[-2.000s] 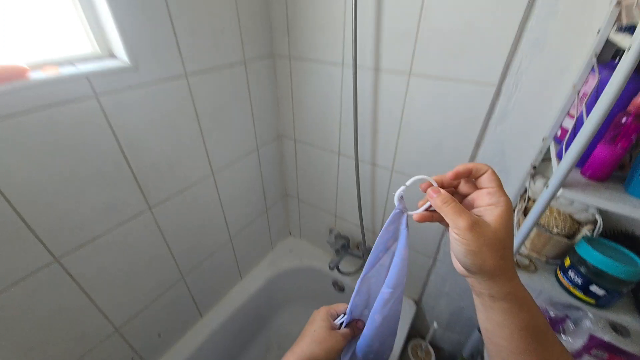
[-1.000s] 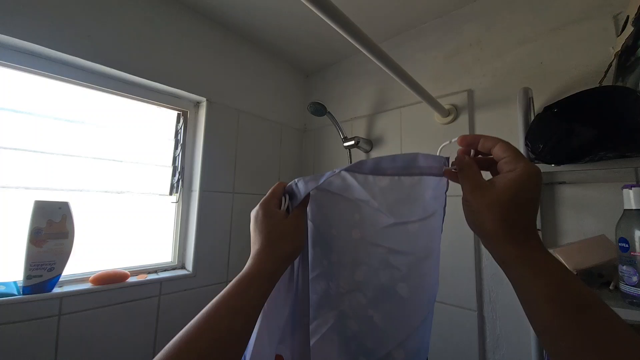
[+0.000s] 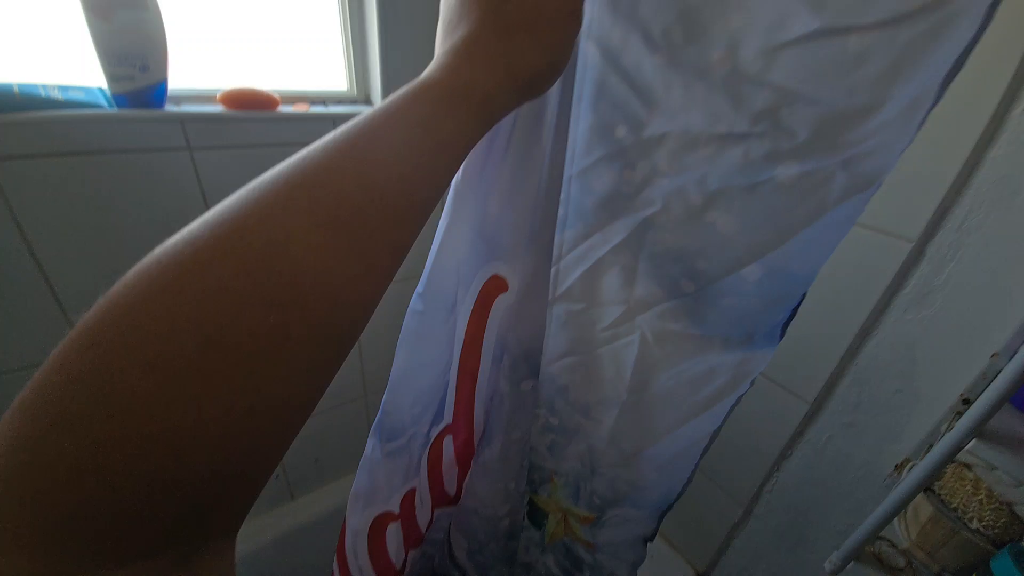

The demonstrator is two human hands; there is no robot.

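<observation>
A pale blue-white shower curtain (image 3: pixel 672 240) with red lettering and a yellow star print hangs down through the middle of the view, creased and partly folded over. My left hand (image 3: pixel 520 48) is at the top edge of the view against the curtain's left part, its fingers cut off by the frame or hidden. The left forearm crosses from the lower left. My right hand is outside the view, as is the curtain's top edge.
On the tiled window ledge (image 3: pixel 160 120) at upper left stand a white and blue bottle (image 3: pixel 132 56), a blue tube (image 3: pixel 52 97) and an orange soap bar (image 3: pixel 248 99). A bathtub (image 3: pixel 300 528) lies below. At lower right are a white metal rack (image 3: pixel 920 464) and a woven basket (image 3: pixel 936 528).
The view has tilted down from the curtain rod and shower head. My right hand, seen a second ago at the curtain's ring, has left the view. More of the curtain's printed lower part shows.
</observation>
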